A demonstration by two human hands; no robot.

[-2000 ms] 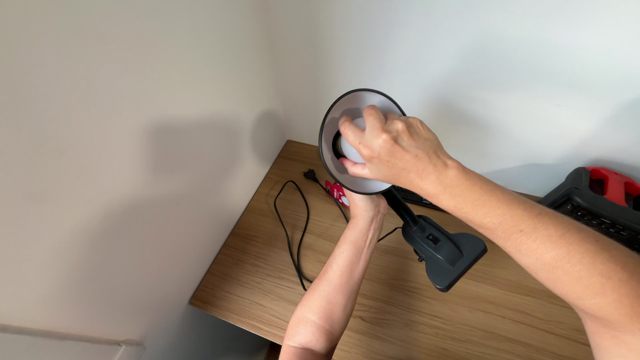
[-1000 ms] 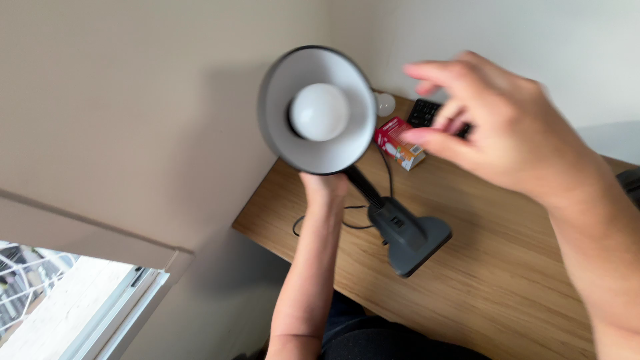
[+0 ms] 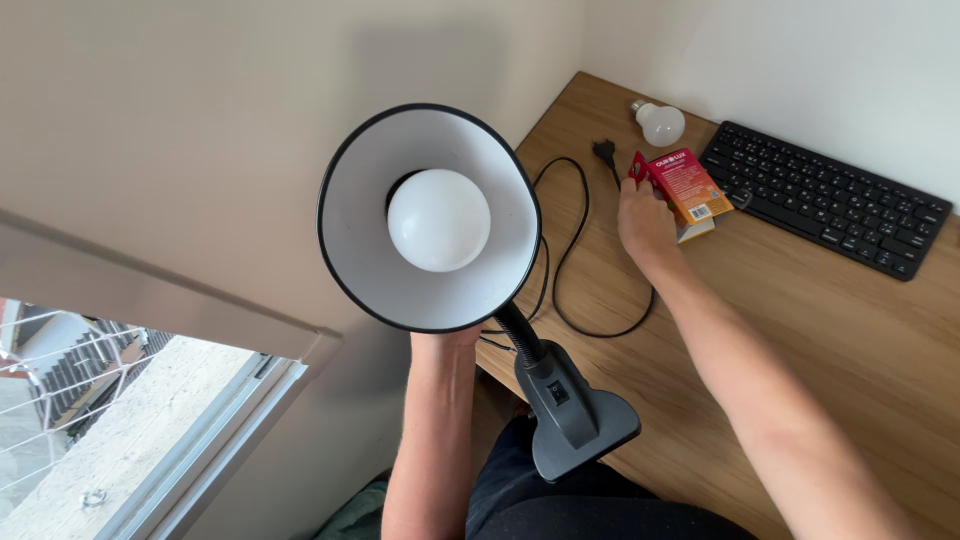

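Note:
My left hand holds a clip-on gooseneck lamp from behind its shade; the shade hides its fingers. A white light bulb sits inside the shade, which faces me. Below the shade, the black flexible neck runs to the grey clamp base with a rocker switch. My right hand reaches over the wooden desk, its fingers at the left edge of a red and orange bulb box; whether they grip it I cannot tell. A second bulb lies behind the box.
A black keyboard lies at the right of the desk. A black cord loops over the desk, its plug beside the box. Walls meet behind the desk. At lower left is a window frame with netting outside.
My right hand has left the bulb in the shade, where it was two seconds ago, and is now down at the box. The left hand still holds the lamp. The view has shifted.

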